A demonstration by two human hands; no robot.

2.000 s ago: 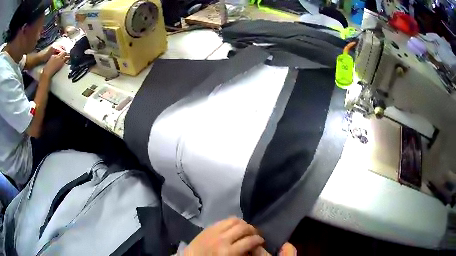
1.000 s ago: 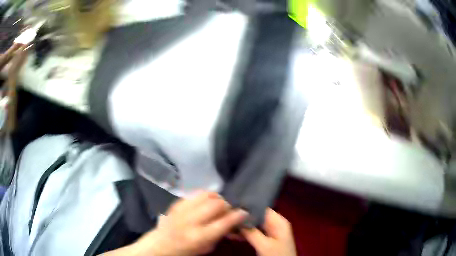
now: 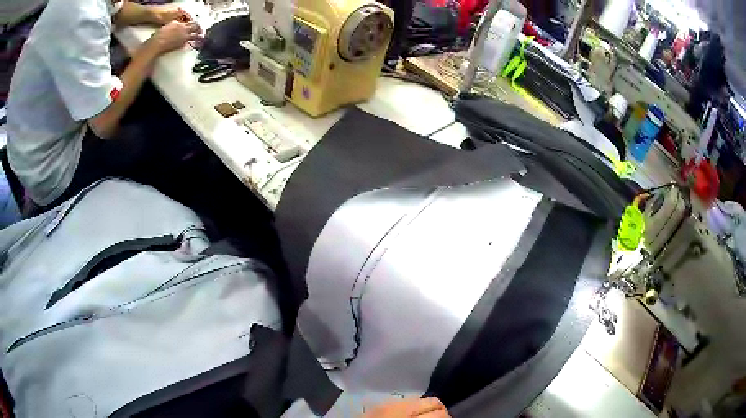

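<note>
The dark grey garment piece (image 3: 352, 155) lies over the machine table with its pale silver-grey reverse (image 3: 433, 269) up. A black band (image 3: 519, 306) and a dark grey edge strip (image 3: 536, 369) run along its right side. My left hand (image 3: 406, 408) is at the garment's lower edge, mostly cut off by the bottom of the picture; its grip is hidden. My right hand is out of the picture. The sewing machine's needle area (image 3: 626, 282) is at the right, beside the strip, with a neon green tag (image 3: 631, 227) hanging there.
A pale grey garment heap (image 3: 139, 302) lies at the left. A second worker (image 3: 69, 98) sits behind it at a yellowish machine (image 3: 335, 57). Black-handled scissors (image 3: 217, 71) lie by that worker. A dark fabric pile (image 3: 540, 147) is behind the work. A phone (image 3: 659, 367) lies at the right.
The camera view has shifted and tilted, and is sharp again. My right hand has gone out of the picture and my left hand is now mostly cut off. The garment remains spread on the table.
</note>
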